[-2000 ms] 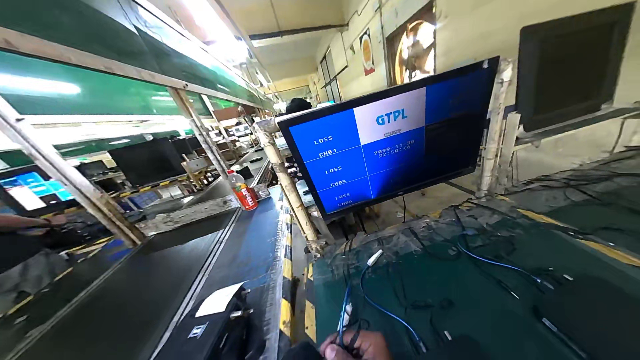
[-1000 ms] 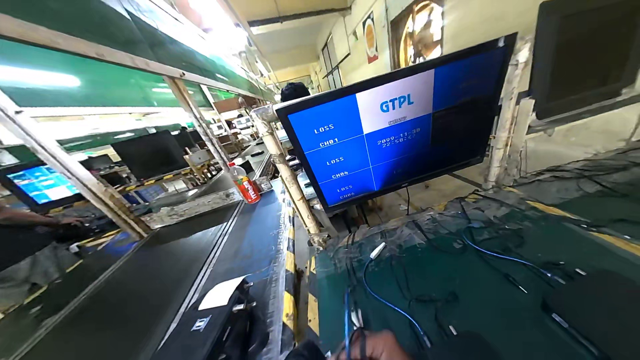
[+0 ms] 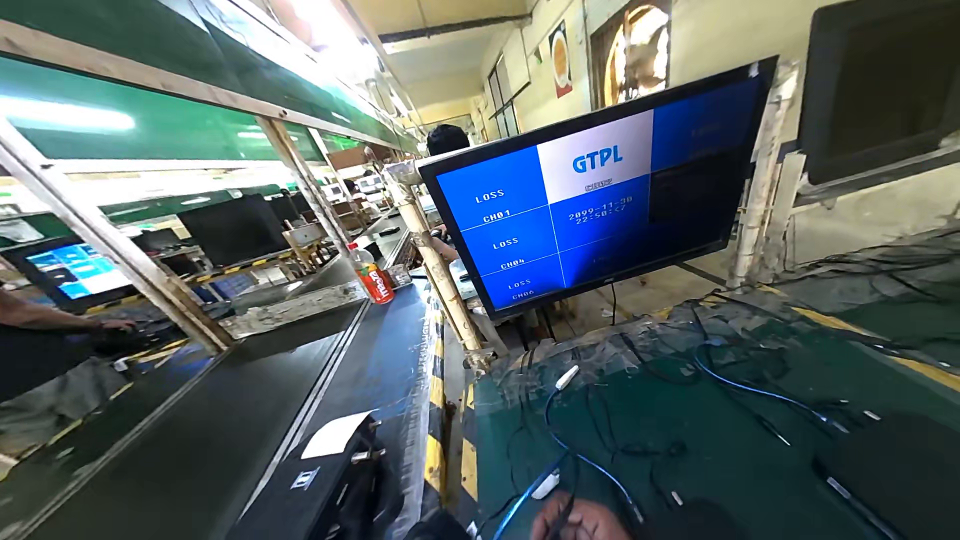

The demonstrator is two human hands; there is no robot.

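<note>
One of my hands, apparently the right, shows at the bottom edge with its fingers curled at a thin black cable. A white connector and a blue cable lie just left of it. A second blue cable with a white plug runs over the green mat. My left hand cannot be made out. A dark, blurred shape sits at the bottom edge, left of the visible hand. To the left, a black box-shaped device with a white paper rests beside the striped edge.
A lit monitor stands behind the mat between wooden posts. Thin cables spread across the mat's right side. A red-labelled bottle stands on the dark belt. Another person's hand is at far left; a person's head shows behind the monitor.
The visible hand has stayed near the bottom edge by the cables, with its fingers shifting position. Nothing else has plainly moved.
</note>
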